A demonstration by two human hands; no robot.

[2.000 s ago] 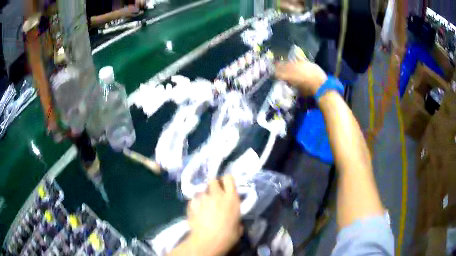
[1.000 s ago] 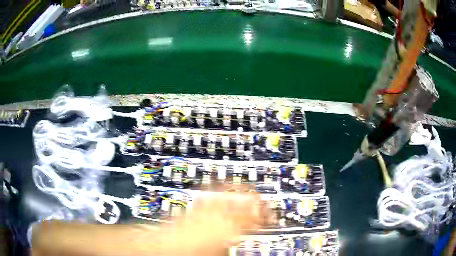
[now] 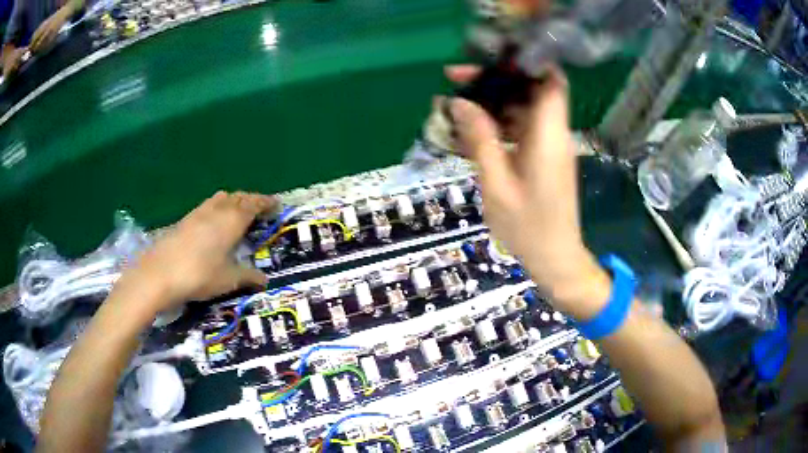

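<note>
Several uncovered power strips (image 3: 394, 305) lie side by side, slanting up to the right, with white blocks, silver metal pieces and coloured wires in them. My left hand (image 3: 199, 248) is at the cable end of the farthest strip (image 3: 381, 223), fingers on its far side and thumb on its near side. My right hand (image 3: 532, 177) is raised over the far right part of the strips, fingers wrapped round the dark grip of the suspended tool (image 3: 509, 97). The tool is blurred; its pale tip points down left, near the far strip, and contact cannot be told.
White cords in clear bags (image 3: 66, 274) lie left of the strips. More coiled white cords (image 3: 731, 265) and a clear plastic bottle (image 3: 682, 159) are at the right. A green conveyor (image 3: 266, 115) runs behind, past a pale edge. Another person's hands (image 3: 35, 44) show at the far left.
The view has shifted. My right hand has come into view holding the suspended tool, which was hanging free at the right. The forearm and hand over the nearer strips are no longer there.
</note>
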